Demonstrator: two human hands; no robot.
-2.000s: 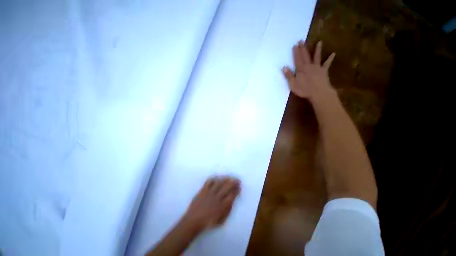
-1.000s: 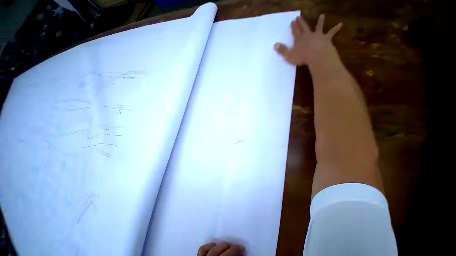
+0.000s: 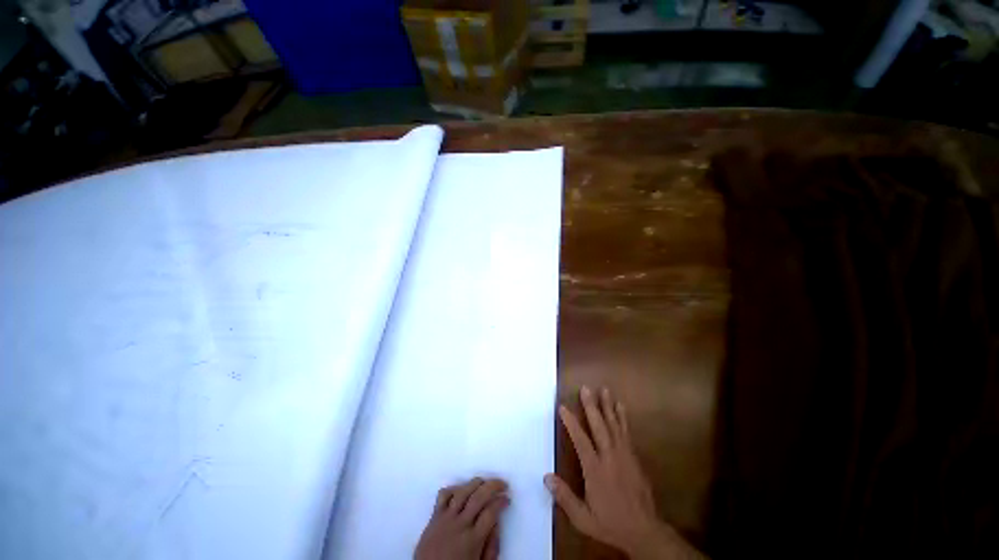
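The printed marker paper [image 3: 219, 328] covers the left of the table, its right edge folded back in a long soft roll. Plain white underlay paper [image 3: 482, 306] shows as a strip beside the fold. My left hand [image 3: 466, 518] lies on this strip near the bottom edge of the picture, fingers bent, with nothing seen in it. My right hand [image 3: 608, 481] lies at the strip's right edge, mostly over bare wood, fingers spread, thumb at the paper edge, and holds nothing.
Crumpled dark brown fabric [image 3: 854, 361] lies on the wooden table [image 3: 641, 263] at the right. Beyond the table's far edge stand a taped cardboard box [image 3: 466, 55], a blue object [image 3: 334, 44] and a wooden crate [image 3: 559, 33] on the floor.
My right hand has moved from the strip's far corner back along its edge towards me. My left hand is still on the strip near me. The view has tilted up, showing the background and brown fabric.
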